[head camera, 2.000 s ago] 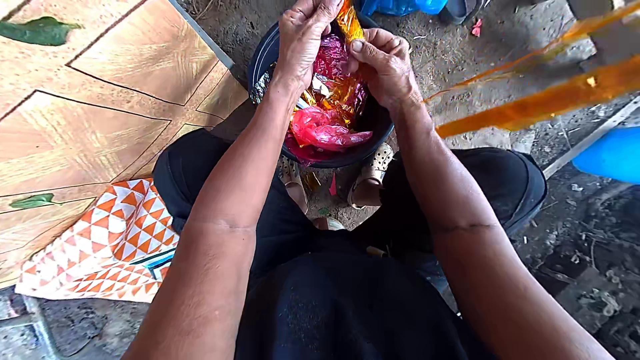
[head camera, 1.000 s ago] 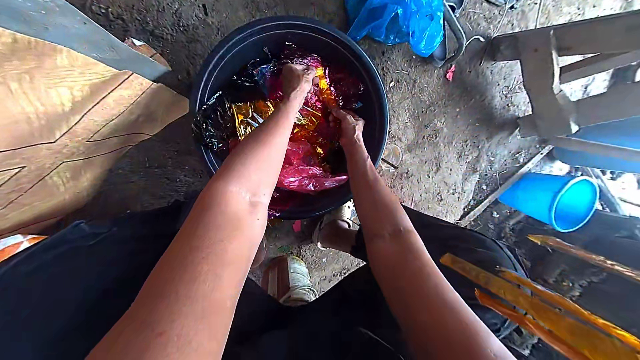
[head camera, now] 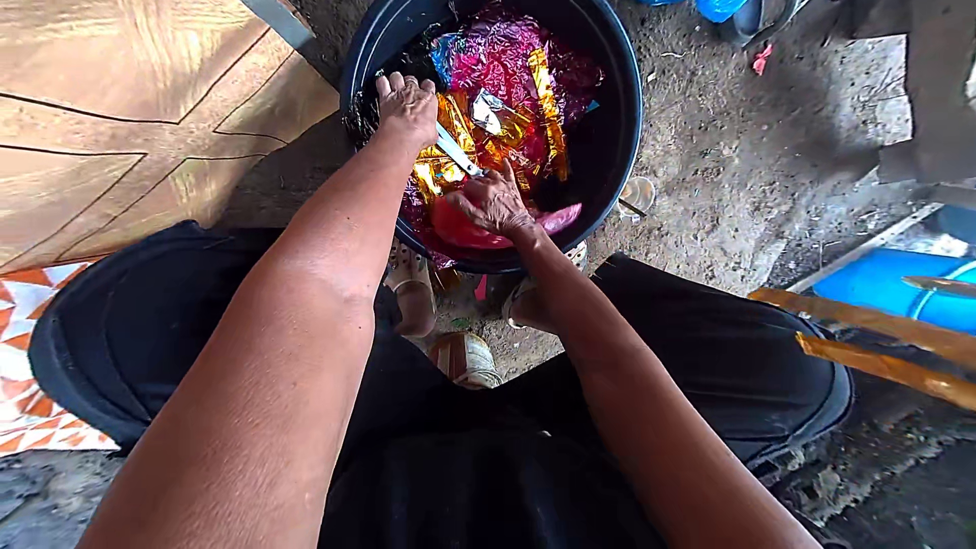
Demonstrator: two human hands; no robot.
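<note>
A black plastic tub [head camera: 627, 114] holds crumpled foil and film. Magenta film [head camera: 488, 65] lies at its far side, gold foil strips [head camera: 550, 122] in the middle and a red plastic film [head camera: 465, 227] at the near side. Inside the tub's left part is my left hand [head camera: 410, 108], its fingers bent over the black film; whether they grip anything is unclear. A slim metal tool [head camera: 456, 151], perhaps a blade or scissors, lies slantwise between both hands. My right hand [head camera: 494, 200] is over the red film at the tool's lower end, with fingers spread; its hold on the tool is uncertain.
A patterned wooden board [head camera: 252, 84] lies at the left, above an orange and white cloth [head camera: 46, 366]. Gold strips [head camera: 877, 328] reach in from the right, near a blue container [head camera: 877, 286]. Blue plastic [head camera: 720, 6] sits at the top, and a clear cup [head camera: 637, 194] beside the tub.
Both hands were together on gold foil about two seconds ago; they are now apart, lower in the tub. The metal tool now shows between them. The view has shifted.
</note>
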